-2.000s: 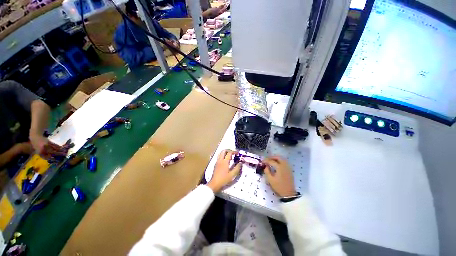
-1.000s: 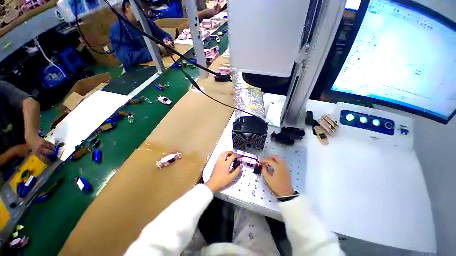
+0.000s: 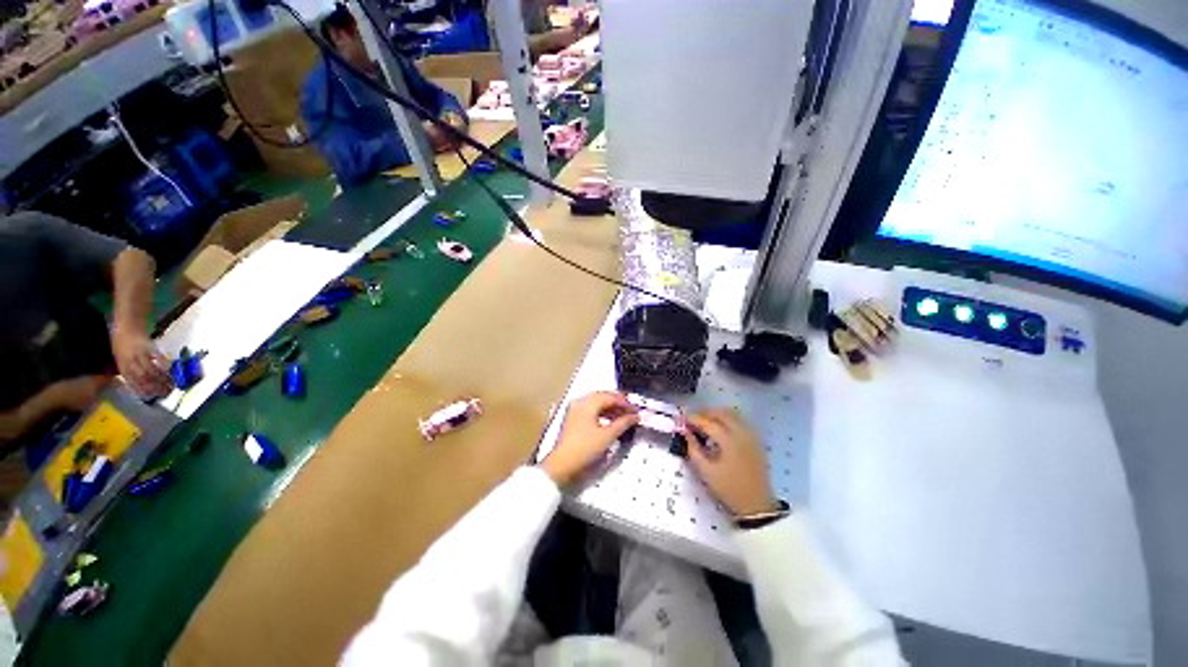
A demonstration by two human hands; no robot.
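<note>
A small pink-and-white product unit [image 3: 655,414] lies at the locating blocks [image 3: 679,444] on the perforated work plate [image 3: 625,493], just in front of the black duct inlet [image 3: 661,349]. My left hand [image 3: 593,437] has its fingertips on the unit's left end. My right hand [image 3: 727,459] has its fingertips at the unit's right end and the black block there. The fingers partly hide both ends. A second pink-and-white unit [image 3: 450,417] lies on the brown paper [image 3: 378,482] to the left.
The white machine head [image 3: 697,98] hangs above the plate. Black clamps [image 3: 762,352], tan pieces [image 3: 862,332], a button panel [image 3: 975,319] and a monitor [image 3: 1042,143] are at right. Blue parts [image 3: 263,451] lie on the green belt [image 3: 326,391]. Two people work across it.
My left fingers have shifted slightly up and right onto the unit's left end; the right hand is nearly unchanged. Blue parts on the belt have moved up and right.
</note>
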